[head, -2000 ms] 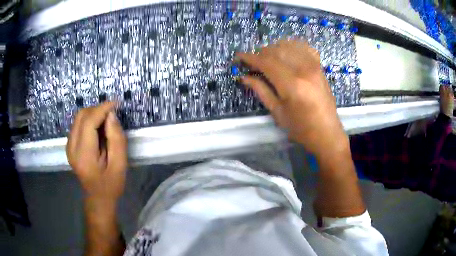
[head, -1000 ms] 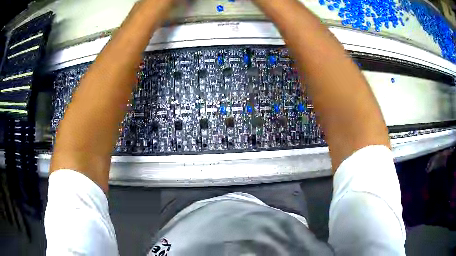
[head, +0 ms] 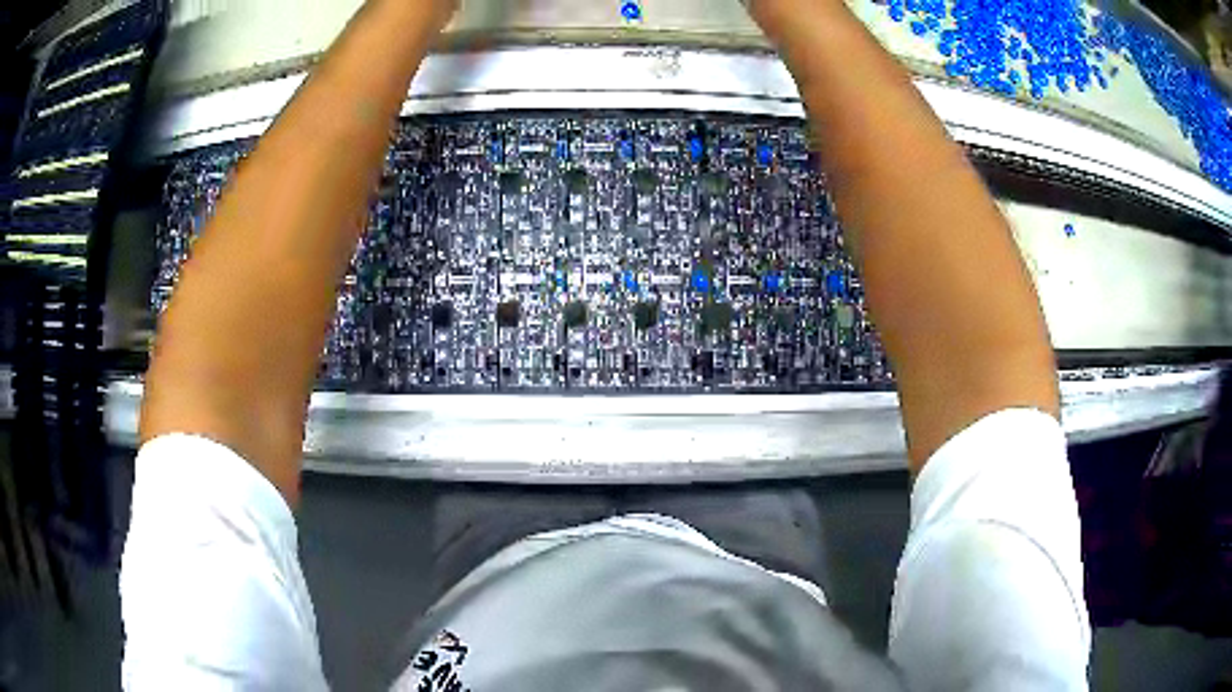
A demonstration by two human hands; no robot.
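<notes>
The long dark PCB panel (head: 541,243) with dense white markings lies between the pale conveyor rails. Several blue components (head: 701,281) stand on it in two rows, right of its middle. Both my forearms reach forward over the panel, one on each side. My left hand is cut off by the top edge, and so is my right hand. What they hold or touch is hidden.
A loose pile of blue components (head: 1007,41) lies on the parts shelf at the top right. One blue piece (head: 630,11) lies on the shelf between my arms. A black slotted rack (head: 61,176) stands at left. The near rail (head: 595,439) runs in front of me. Dark clothing shows at right.
Two seconds ago both hands were over the panel, the right at a blue component. Since then both arms have reached forward past the far rail. Over the last second the arms have barely moved.
</notes>
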